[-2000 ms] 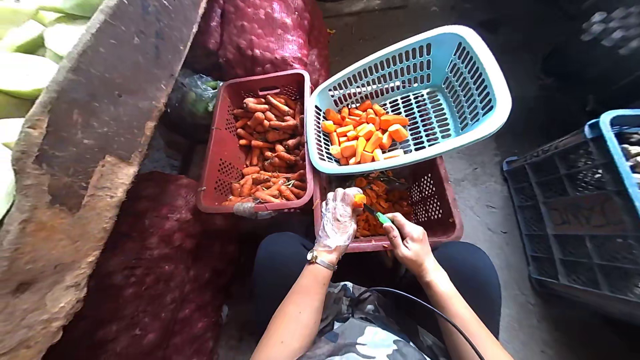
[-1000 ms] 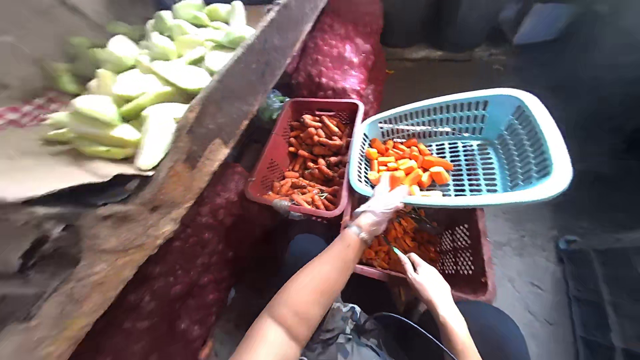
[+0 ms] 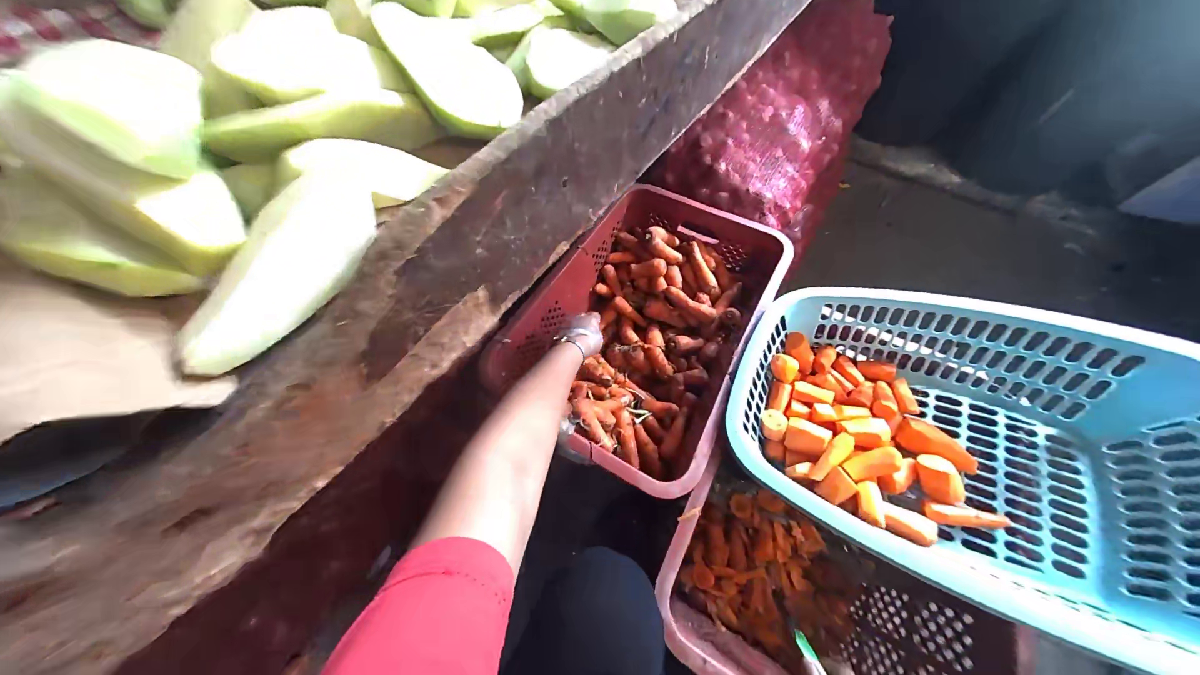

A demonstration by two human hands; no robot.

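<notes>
My left hand (image 3: 585, 334), in a clear plastic glove, reaches into the red plastic crate (image 3: 656, 484) of unpeeled carrots (image 3: 689, 305); its fingers are partly hidden, so whether it grips a carrot is unclear. At the bottom edge, a knife with a green handle (image 3: 808, 649) shows over the lower red crate (image 3: 669, 600), which holds orange carrot trimmings (image 3: 750, 553). Only a sliver of my right hand (image 3: 837, 667) may show beside that handle. Cut, peeled carrots (image 3: 867, 431) lie at the left end of the light blue plastic basket (image 3: 975, 305), which rests over the lower crate.
A worn wooden board (image 3: 562, 178) edges the raised surface at left, where peeled pale green vegetables (image 3: 300, 253) are piled. Behind the carrot crate stands a red mesh sack (image 3: 778, 122) of round produce. My knee (image 3: 600, 609) is below the crates.
My left hand has gone from the blue basket to the crate of unpeeled carrots. Two seconds ago it held a carrot piece at the knife. The view has swung left.
</notes>
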